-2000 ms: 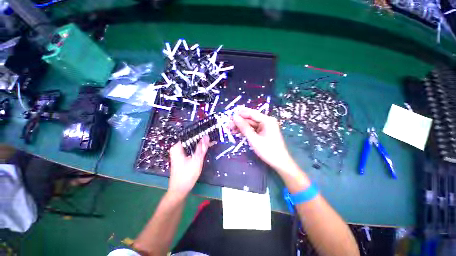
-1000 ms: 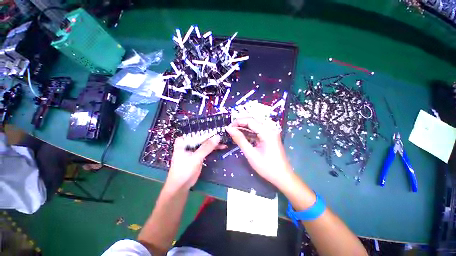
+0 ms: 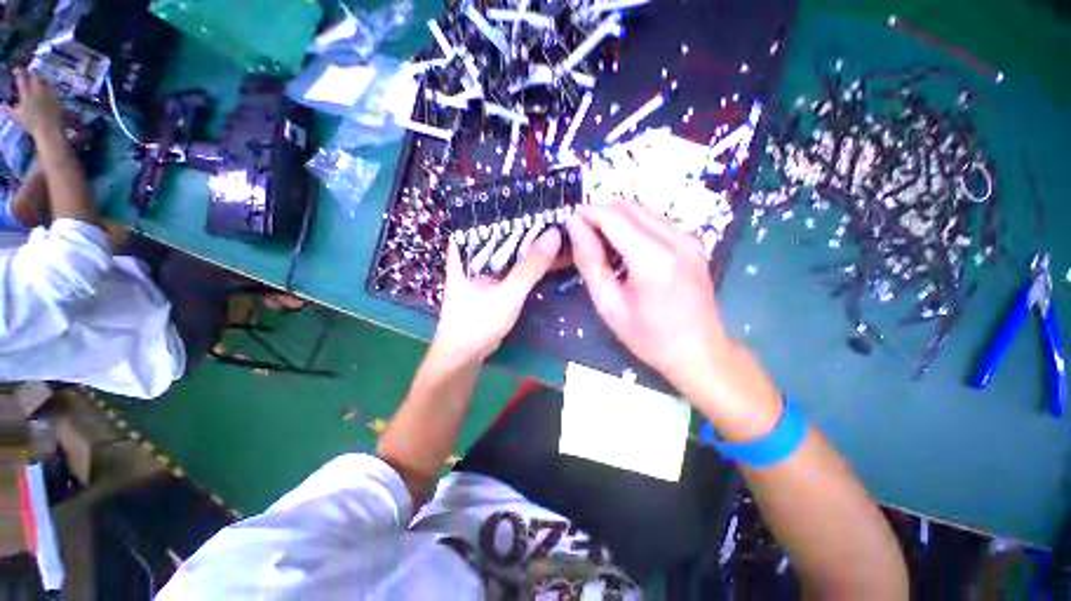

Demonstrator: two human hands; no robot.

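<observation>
My left hand [image 3: 491,294] holds a black strip holder [image 3: 513,202] with a row of silver parts, over the dark work mat [image 3: 687,71]. Several white strips stick out below the holder toward my left palm. My right hand [image 3: 652,282] has its thumb and fingertips together at the holder's right end; whether a small part is between them cannot be told. A bright heap of white strips [image 3: 669,176] lies just behind my right hand. Black pieces with white strips [image 3: 517,59] are piled at the back of the mat.
Small wired parts [image 3: 411,241] lie left on the mat. Right are a pile of black leads [image 3: 893,176] and blue-handled nippers [image 3: 1028,329]. A paper note [image 3: 625,420] is at the bench edge. Left are plastic bags [image 3: 358,88], a black device [image 3: 261,164] and another person's arm [image 3: 59,153].
The view has shifted down and closer, so the bench things sit higher. The holder is tilted differently, its white strips now show, and my right fingers have moved from the strip heap to its right end.
</observation>
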